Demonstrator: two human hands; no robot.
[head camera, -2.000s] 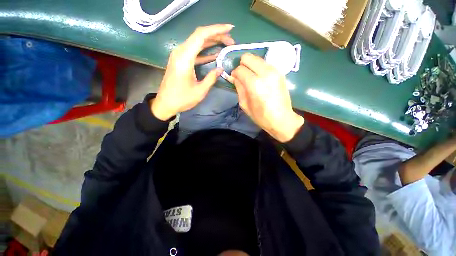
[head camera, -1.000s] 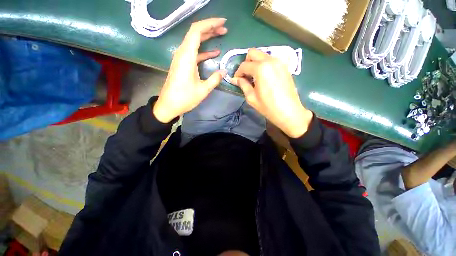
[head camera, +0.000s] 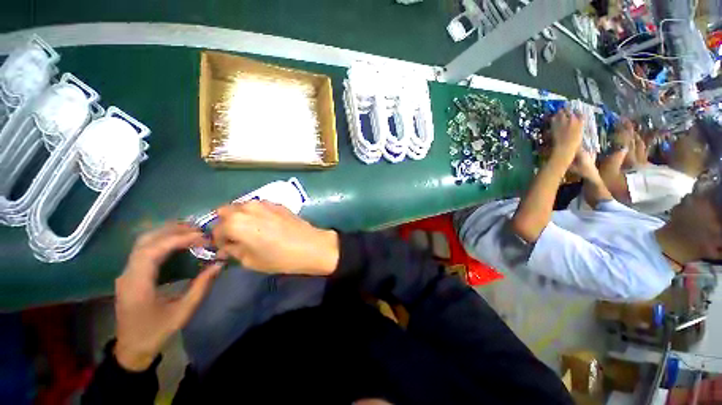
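Observation:
A white looped plastic frame (head camera: 287, 193) lies at the bench edge in front of me, its solid round end and squared tab pointing up and right. My right hand (head camera: 269, 239) lies over its middle, fingers bent and pinched at the loop, hiding much of it. My left hand (head camera: 158, 289) is curved around the loop end, thumb and fingertips at the rim; it is slightly blurred. Whether a small part is between my fingertips is hidden.
Stacked white frames (head camera: 109, 150) stand at the left, more stacked frames (head camera: 389, 111) beyond the carton. An open carton (head camera: 332, 142) of pale slivers is behind the workpiece. A heap of small metal parts (head camera: 479, 130) lies farther right. A seated person (head camera: 586, 237) works beside it.
The view has swung right, showing more of the line and the neighbouring workers. Both hands remain at the frame; the left fingertips are now closer to the right hand.

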